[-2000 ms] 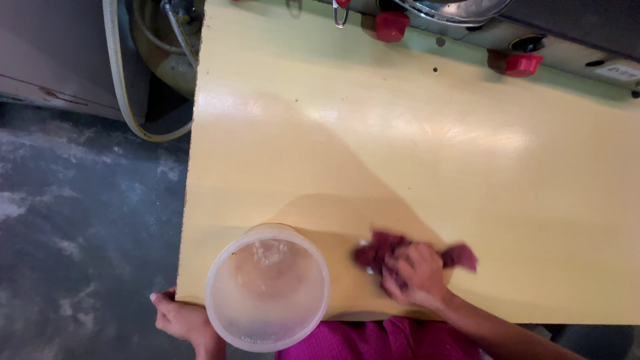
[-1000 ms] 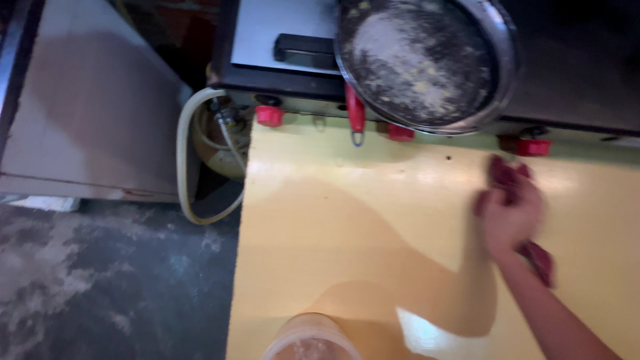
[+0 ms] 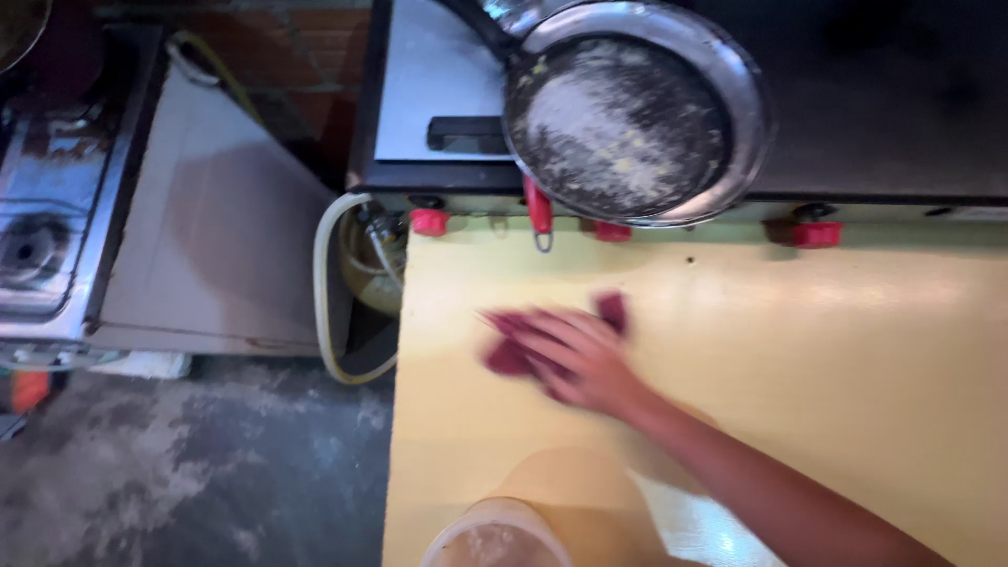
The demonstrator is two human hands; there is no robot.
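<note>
My right hand [image 3: 579,358] presses a crumpled dark red cloth [image 3: 508,356] against the pale yellow tabletop [image 3: 827,378], left of the middle of the table. Hand and cloth are blurred. Cloth sticks out past the fingertips and beside the thumb side of the hand. Below it, at the bottom edge of the view, stands a translucent plastic tub [image 3: 496,543], cut off by the frame. My left hand is out of view.
A frying pan [image 3: 622,126] dusted with white powder lies on the black stove at the back, its rim over the table's rear edge. Red knobs [image 3: 817,235] and a red handle [image 3: 539,206] line that edge. At left are a hose [image 3: 321,291], a gas cylinder [image 3: 370,268] and another stove [image 3: 47,236].
My right hand has moved the cloth leftward over the tabletop from near the right-hand knob. My left hand, seen at the table's front edge two seconds ago, has left the view. The view has shifted.
</note>
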